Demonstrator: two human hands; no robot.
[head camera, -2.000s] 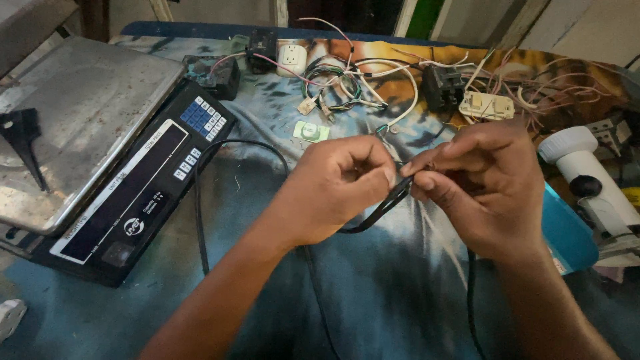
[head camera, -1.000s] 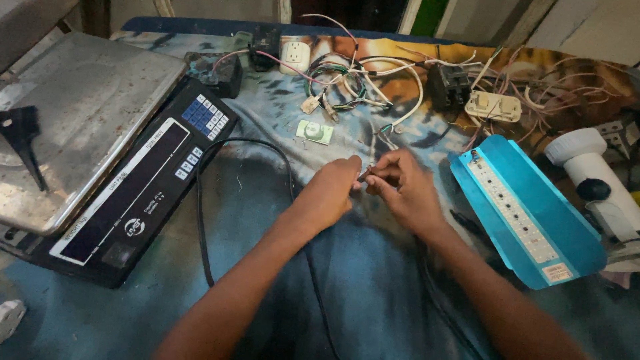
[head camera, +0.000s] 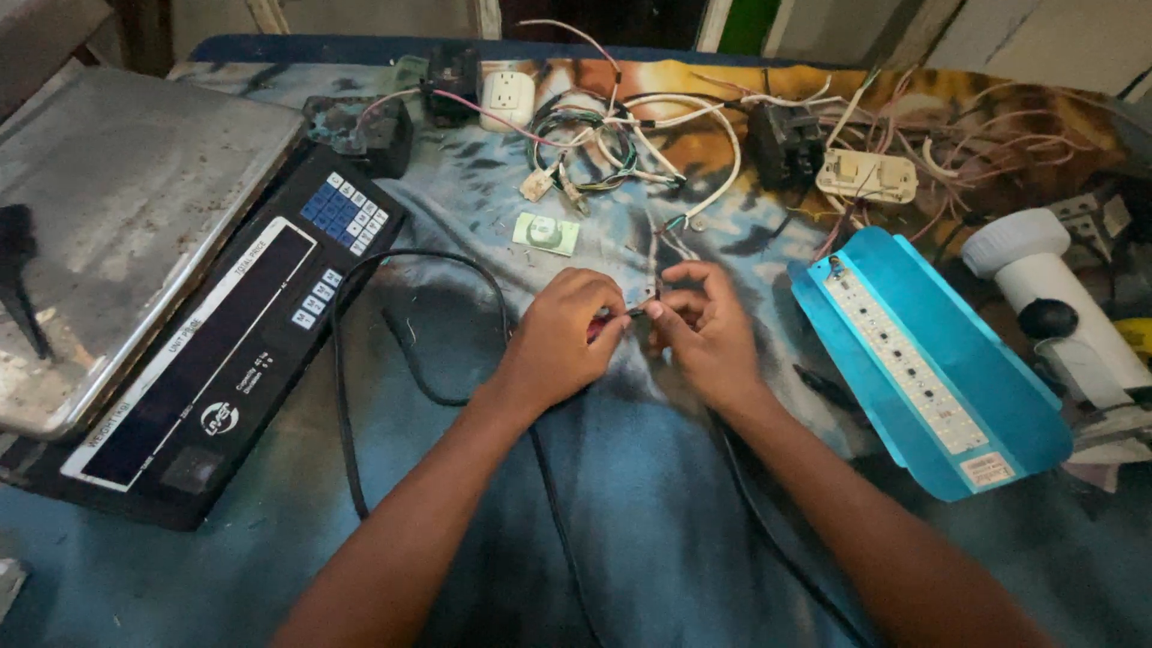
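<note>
My left hand (head camera: 569, 337) pinches a thin dark wire end between thumb and fingers, with something red showing inside its grip. Close at its right, my right hand (head camera: 706, 333) holds the other part of the same wire, thumb against forefinger. A black cable (head camera: 340, 396) loops over the cloth left of my hands, and another black cable (head camera: 765, 531) runs from under my right hand to the bottom edge. Thin pale wires (head camera: 655, 243) lie just beyond my fingertips. Whether the wire is stripped or joined cannot be made out.
A price-computing scale (head camera: 207, 360) fills the left. Behind my hands are a white outlet (head camera: 508, 101), a coil of wires (head camera: 585, 135), a small green-white card (head camera: 545, 234) and a cream switch plate (head camera: 866, 175). At right lie a blue LED panel (head camera: 981, 360) and a white cylindrical device (head camera: 1062, 297).
Both hands were higher and further right two seconds ago, holding black cable and covering much of the blue panel. The panel now shows fully. Since one second ago my hands have stayed close together.
</note>
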